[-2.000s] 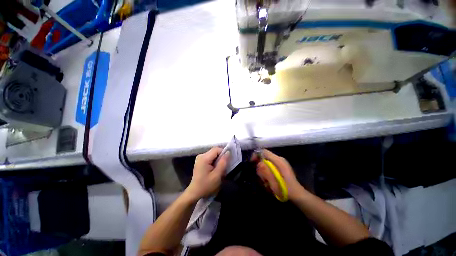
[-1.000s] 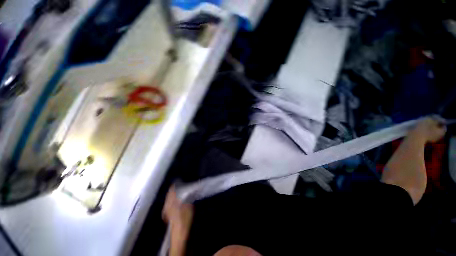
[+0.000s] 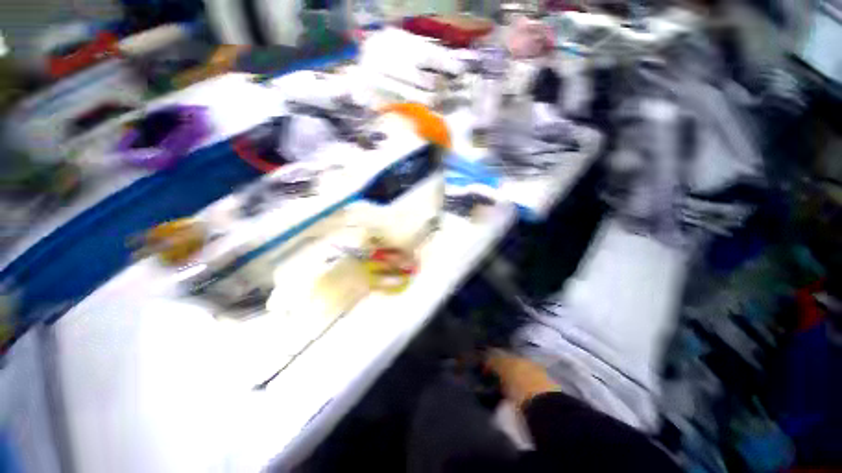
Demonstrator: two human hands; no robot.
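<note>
The frame is strongly blurred. My right hand (image 3: pixel 519 374) is low in the view, right of the table's front edge, with a dark sleeve behind it. It is beside grey-white fabric strips (image 3: pixel 591 374), and its fingers are too blurred to tell whether they hold anything. My left hand is not in view. Scissors with red and yellow loops (image 3: pixel 392 268) lie on the bed of the white sewing machine (image 3: pixel 323 226).
The white table (image 3: pixel 166 397) runs diagonally, with a blue trough (image 3: pixel 120 208) behind it. An orange round thing (image 3: pixel 420 122) and a purple thing (image 3: pixel 166 136) are farther back. A pale board (image 3: pixel 628 286) is at the right, with heaped grey fabric (image 3: pixel 660 148) beyond.
The view has swung, now showing more of the workshop. The long pale strip is no longer seen stretched between my hands. My left hand has left the picture; my right hand is now low near the table.
</note>
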